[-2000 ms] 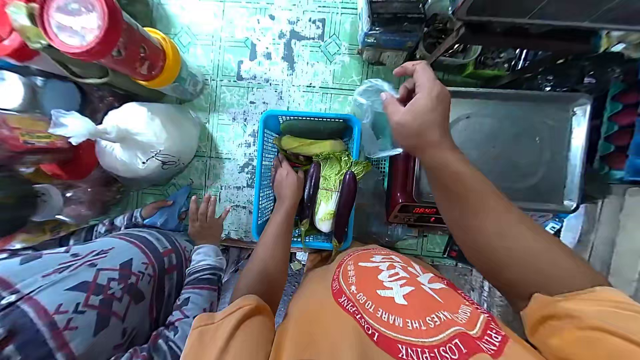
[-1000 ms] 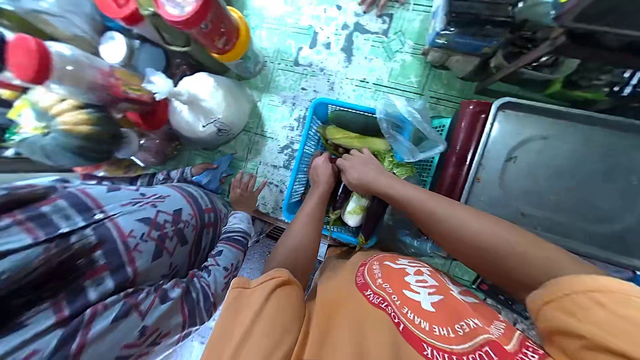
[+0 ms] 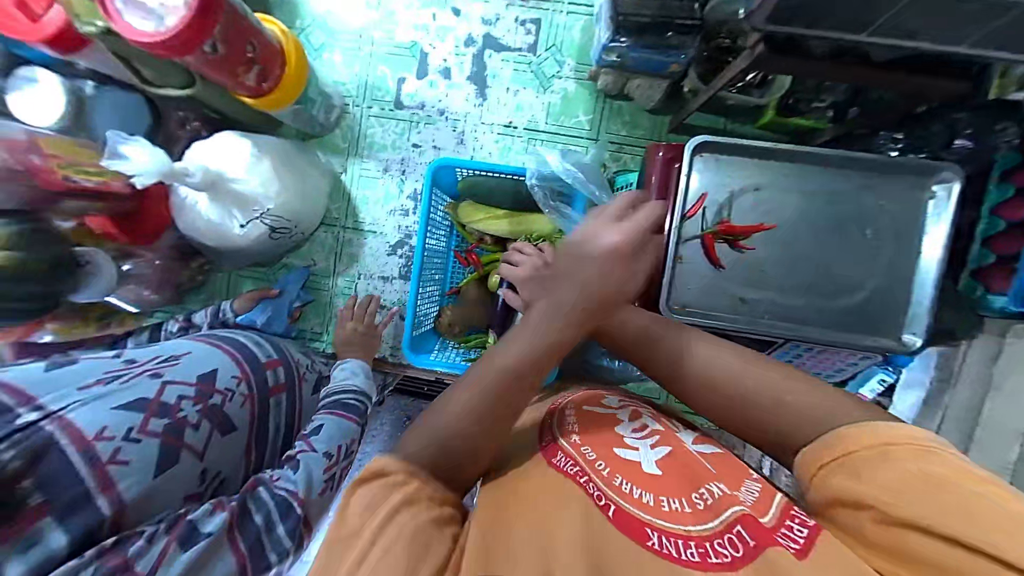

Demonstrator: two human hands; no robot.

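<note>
My forearms cross over the blue plastic basket (image 3: 422, 268). My left hand (image 3: 620, 244), blurred, reaches right over the near edge of the metal tray (image 3: 816, 280); its fingertips are unclear. Several red chili peppers (image 3: 730, 232) lie on the tray, and one (image 3: 694, 206) is at its left edge beside that hand. My right hand (image 3: 528, 276) is in the basket beside a dark eggplant (image 3: 502, 312), partly hidden by my left wrist. Also in the basket are a long pale green vegetable (image 3: 504, 220), a dark green one (image 3: 500, 192) and more chilies (image 3: 472, 260). A clear plastic bag (image 3: 568, 180) hangs at its upper right.
At left, another person's hand (image 3: 360, 328) rests on the green patterned surface (image 3: 376, 200); their other hand (image 3: 254, 301) is by a blue plastic piece (image 3: 280, 300). A tied white bag (image 3: 248, 200) and jars (image 3: 240, 56) stand upper left. Eggs (image 3: 1004, 240) sit far right.
Chilies now lie on the tray, which was bare before. My left hand has moved from the basket to the tray's edge, crossing over my right arm. The eggplants and leafy vegetable are now largely hidden.
</note>
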